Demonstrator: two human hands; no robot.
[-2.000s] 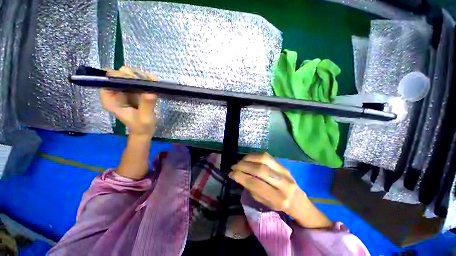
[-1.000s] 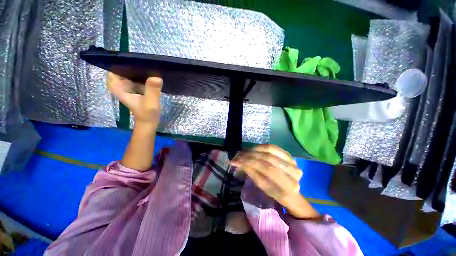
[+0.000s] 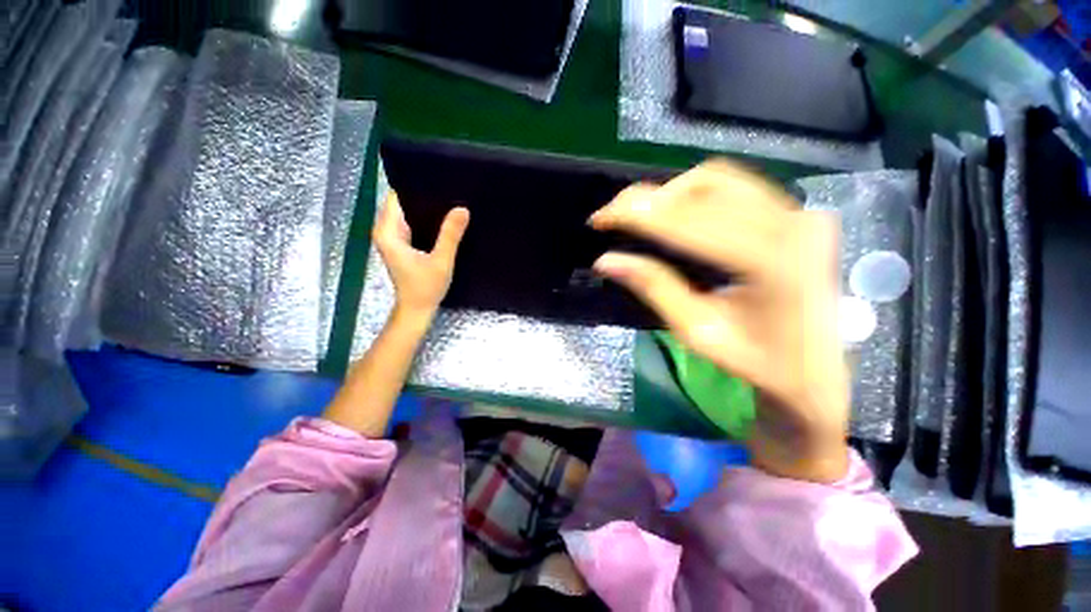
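A dark flat panel unit lies or is held over a silvery bubble bag in front of me. My left hand is at its left end, fingers at the edge and thumb over the dark face. My right hand is raised and blurred in front of the panel's right part, thumb and fingers apart. Dark shows between them; whether they hold anything cannot be told. It hides the panel's right end. A green cloth shows partly below my right hand.
Grey bubble bags are stacked at left. Black and silvery layers stand at right, beside a white round-topped bottle. Another black panel lies on a bubble bag at the back; one more is cut off by the top edge.
The panel has turned from edge-on to showing a broad dark face. My right hand has risen from the strip near my waist to the panel's right part. The view has shifted, showing more of the back.
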